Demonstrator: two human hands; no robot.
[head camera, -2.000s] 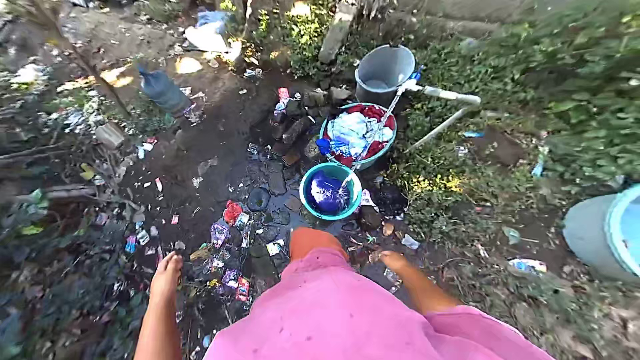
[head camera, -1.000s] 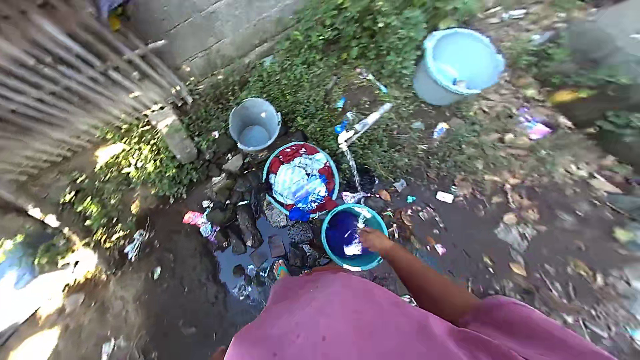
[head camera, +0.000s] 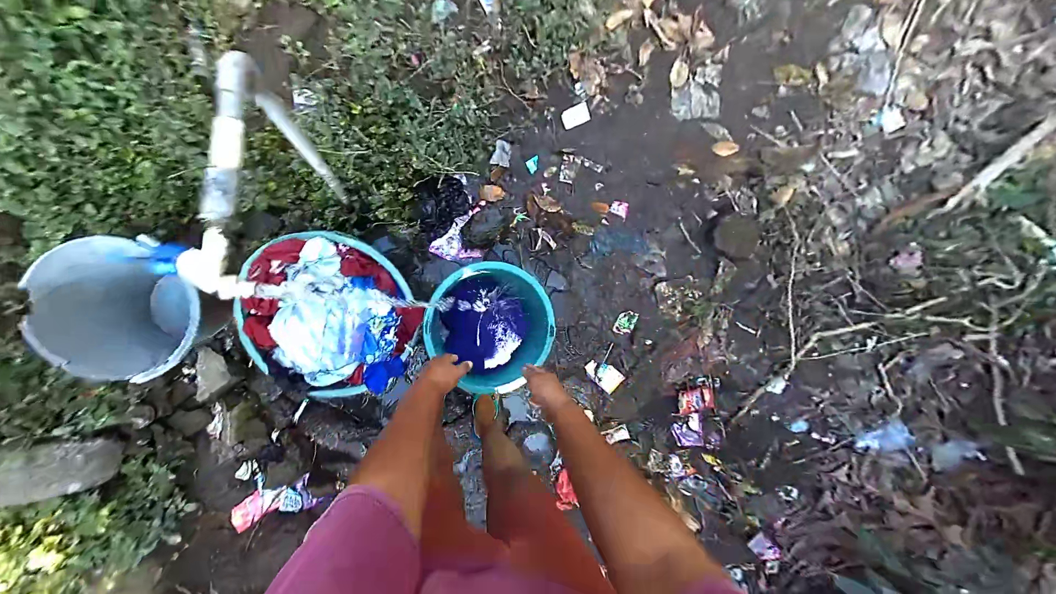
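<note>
Both hands are at the near rim of a small teal bucket (head camera: 542, 318), which stands on wet ground in front of my feet. My left hand (head camera: 446, 371) grips the rim at its near left, and my right hand (head camera: 540, 384) is on the near right of the rim, its fingers partly hidden. Dark blue cloth or liquid with white powder or foam (head camera: 487, 326) fills the bottom. A stream of water from a white pipe (head camera: 221, 177) falls into this bucket. Left of it stands a wide basin (head camera: 342, 241) of red, white and blue clothes (head camera: 309, 322).
A large grey bucket (head camera: 91, 309) leans at the far left, beside rocks (head camera: 213, 375). Green plants cover the upper left. Litter, wrappers (head camera: 695, 399) and dry leaves lie on the muddy ground; branches (head camera: 858, 326) spread at the right.
The view has turned strongly. One second ago only my right hand reached into the small bucket; now both hands are at its near rim.
</note>
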